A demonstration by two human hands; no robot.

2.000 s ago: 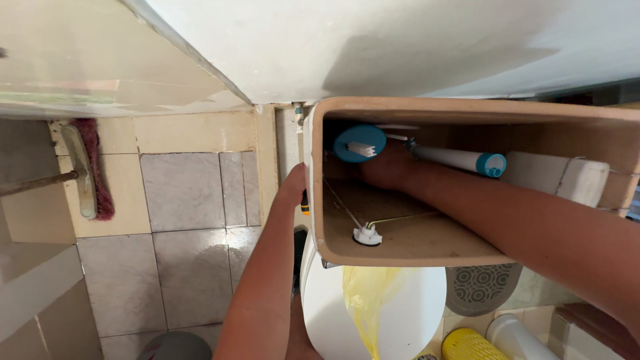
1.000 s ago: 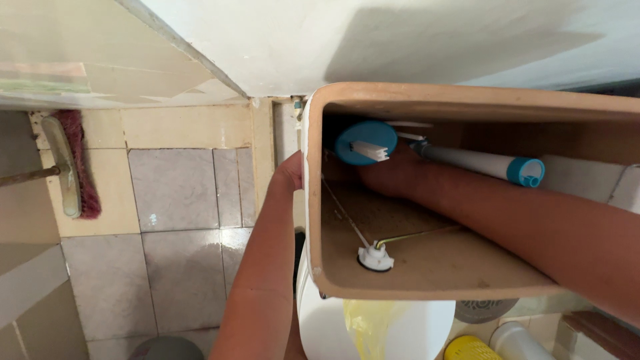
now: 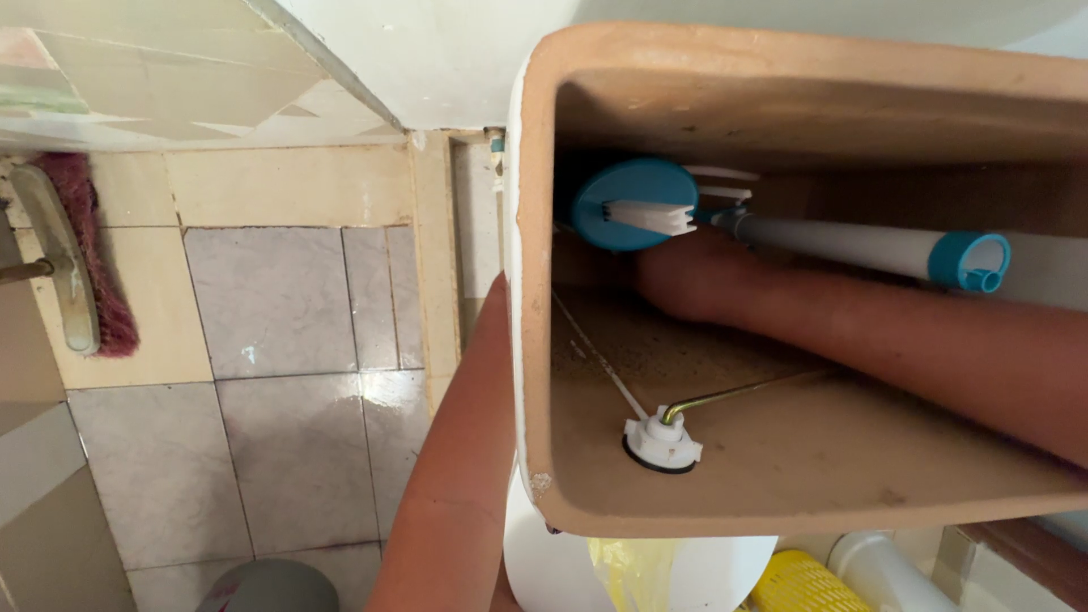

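Note:
An open toilet cistern [image 3: 537, 340] fills the right of the view. My right hand [image 3: 688, 268] reaches deep inside, beside the blue-topped fill valve [image 3: 637, 204]; its fingers are hidden under the valve. A white overflow tube with a blue end [image 3: 858, 246] lies above my right forearm. Against the cistern's lower wall sits the white flush lever fitting [image 3: 663, 442], with a brass rod [image 3: 722, 395] and a thin cord running from it. My left arm reaches along the outside of the cistern's left end, where my left hand is hidden behind the wall.
The white toilet lid [image 3: 544, 552] with a yellow plastic bag [image 3: 633, 569] lies below the cistern. A water supply valve [image 3: 496, 149] is by its left end. A push broom [image 3: 64, 263] rests on the tiled floor at left. A yellow basket [image 3: 803, 586] stands lower right.
The view has moved closer to the cistern. Both arms stay in much the same places, the right one inside and the left one outside.

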